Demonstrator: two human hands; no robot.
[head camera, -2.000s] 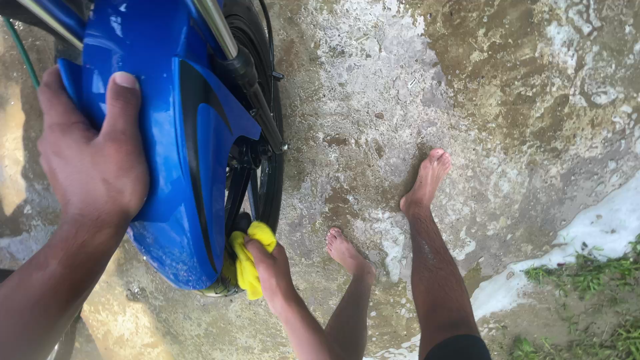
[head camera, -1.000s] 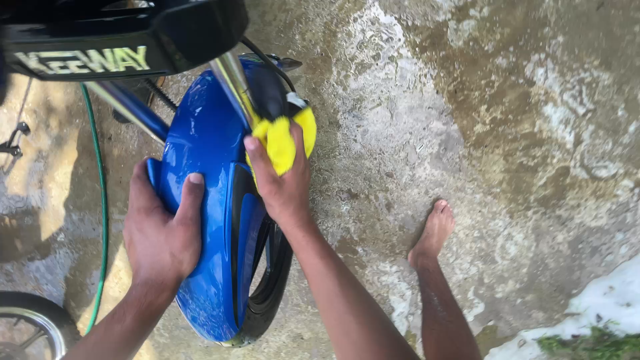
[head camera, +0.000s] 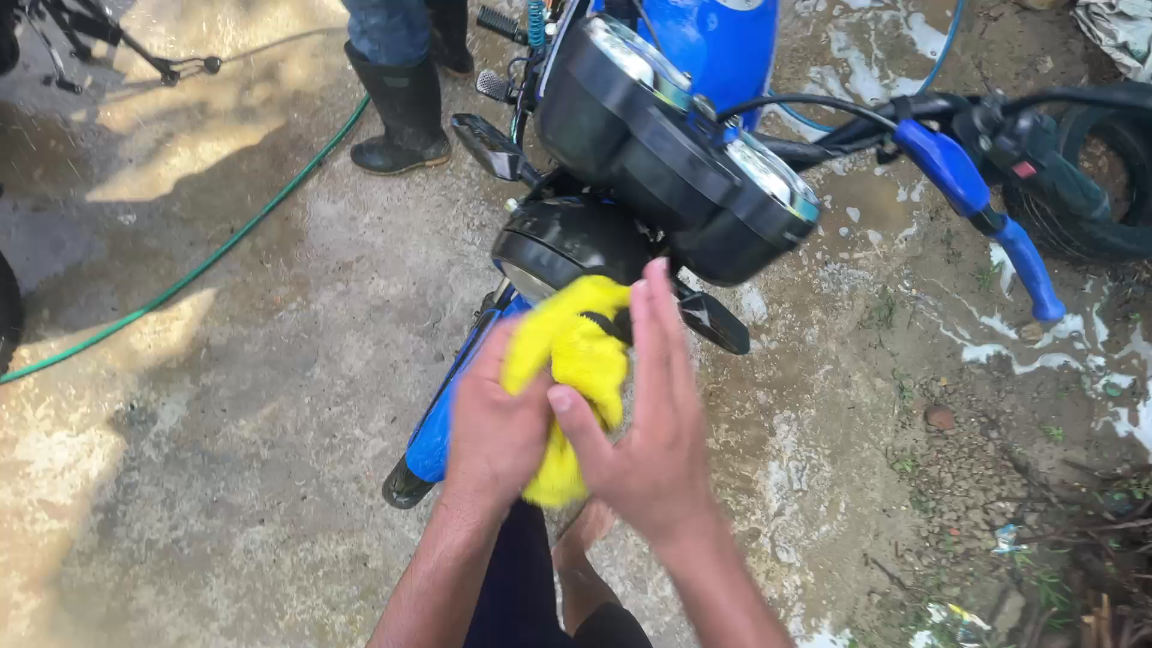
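Observation:
A bunched yellow cloth (head camera: 585, 360) lies between my two hands in front of the motorcycle's headlight housing (head camera: 576, 238). My left hand (head camera: 504, 418) grips the cloth from the left side, slightly blurred. My right hand (head camera: 652, 423) is beside the cloth on the right, fingers extended and thumb pointing up-left, touching it. Behind my hands stands the motorcycle, with a round gauge cluster (head camera: 675, 153), a blue fuel tank (head camera: 715, 45) and a blue front fender (head camera: 432, 441) at lower left. A handlebar lever with a blue cover (head camera: 1030, 270) extends to the right.
A person in rubber boots (head camera: 400, 108) stands at the upper left of the motorcycle. A green hose (head camera: 261, 216) crosses the wet concrete at left. At right are a tire (head camera: 1098, 171), foam patches and gravel. Mirrors (head camera: 711, 319) stick out near the headlight.
My left hand has left the blue fender and is now at the yellow cloth. My right hand has brought the cloth away from the fork. The view has shifted to the gauges and handlebar.

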